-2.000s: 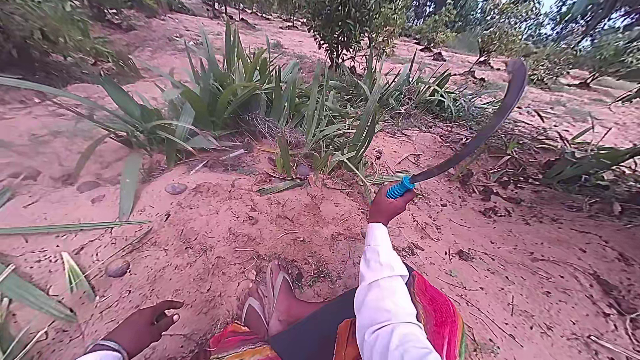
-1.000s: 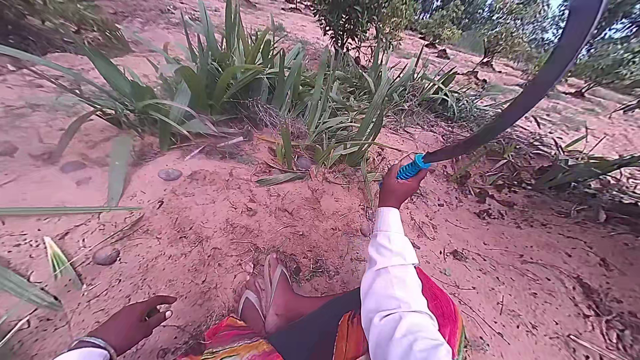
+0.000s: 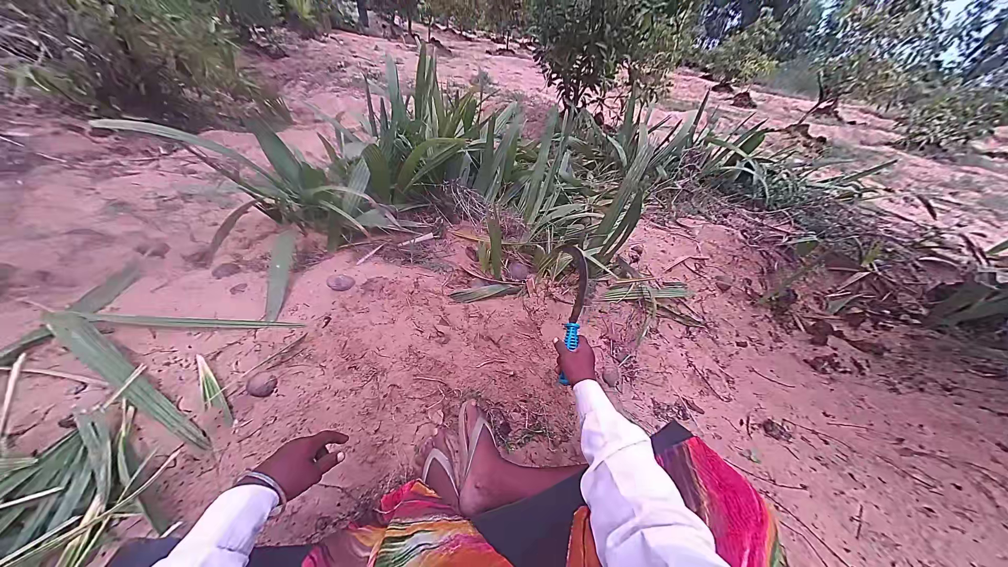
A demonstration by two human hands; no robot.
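Observation:
My right hand (image 3: 576, 361) grips the blue ribbed handle of a sickle (image 3: 581, 287), just right of my feet. The curved dark blade points away from me, its tip bending left at the base of a clump of long strap-like green leaves (image 3: 472, 157). Bare of any object, my left hand (image 3: 303, 463) hovers over the soil at lower left, fingers apart and slightly bent, with bangles at the wrist. A short cut leaf piece (image 3: 487, 292) lies on the ground left of the blade.
Cut leaves (image 3: 63, 480) are heaped at lower left, with a long leaf (image 3: 126, 378) beside them. Stones (image 3: 261, 384) dot the reddish soil. My feet in flip-flops (image 3: 453, 465) rest at bottom centre. Dry debris (image 3: 835, 315) lies right; bushes (image 3: 598, 47) stand behind.
My right hand has brought the sickle down and left; its blade was raised toward the upper right and now is low by the leaf clump. My left hand stays empty at lower left.

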